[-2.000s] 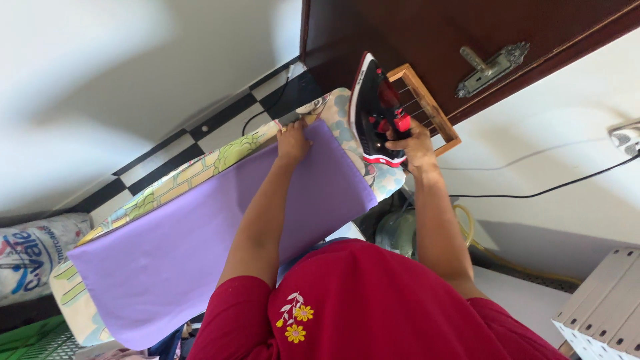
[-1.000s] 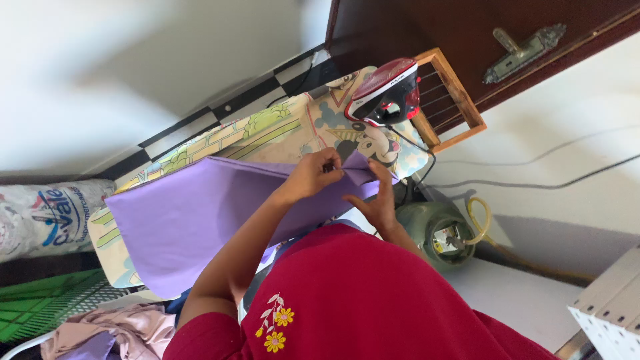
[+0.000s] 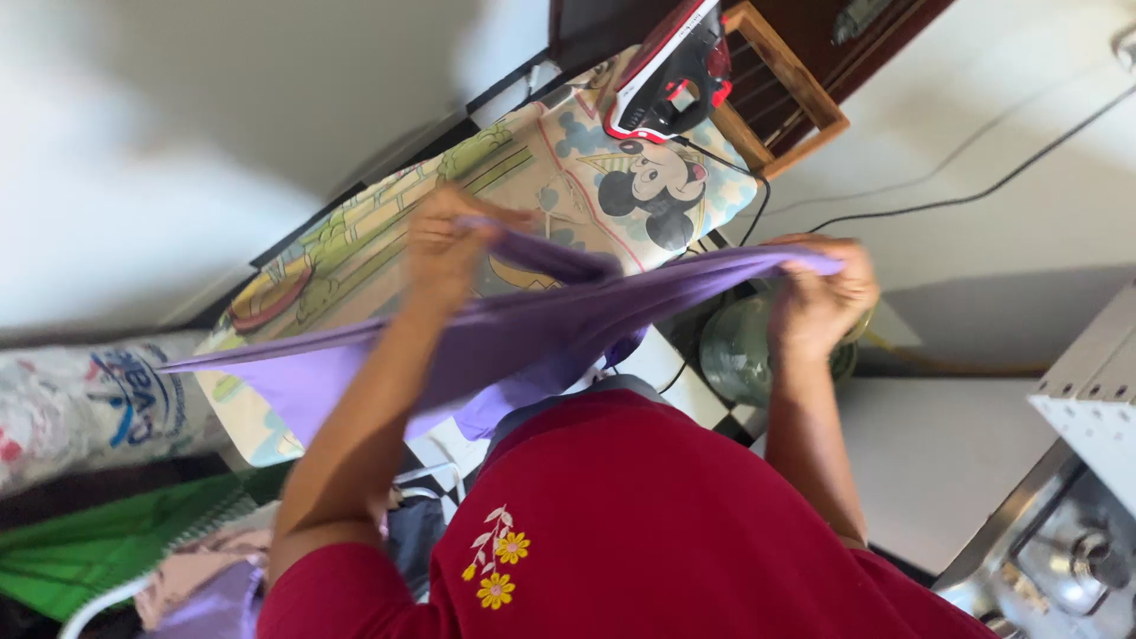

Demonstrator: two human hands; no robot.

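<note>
A purple cloth (image 3: 532, 328) is stretched between my two hands above the ironing board (image 3: 497, 186), whose cover bears cartoon prints. My left hand (image 3: 448, 244), blurred, grips one edge of the cloth over the middle of the board. Near the board's right end my right hand (image 3: 821, 288) pinches another part of it, above a greenish gas cylinder (image 3: 737, 351). The cloth hangs in folds, and one corner points left. A red, black and white clothes iron (image 3: 670, 75) stands on its heel at the board's far right end, away from both hands.
Behind the iron are a wooden frame (image 3: 825, 124) and a dark door. A black cord (image 3: 967, 191) runs along the right wall. At the lower left lie a printed plastic sack (image 3: 115, 404), a green basket (image 3: 115, 532) and crumpled clothes (image 3: 209, 568). A metal stove (image 3: 1047, 550) stands lower right.
The iron, in my right hand two seconds ago, was standing on the board one second ago. The purple cloth, spread over the board before, is lifted, and my hands have moved apart.
</note>
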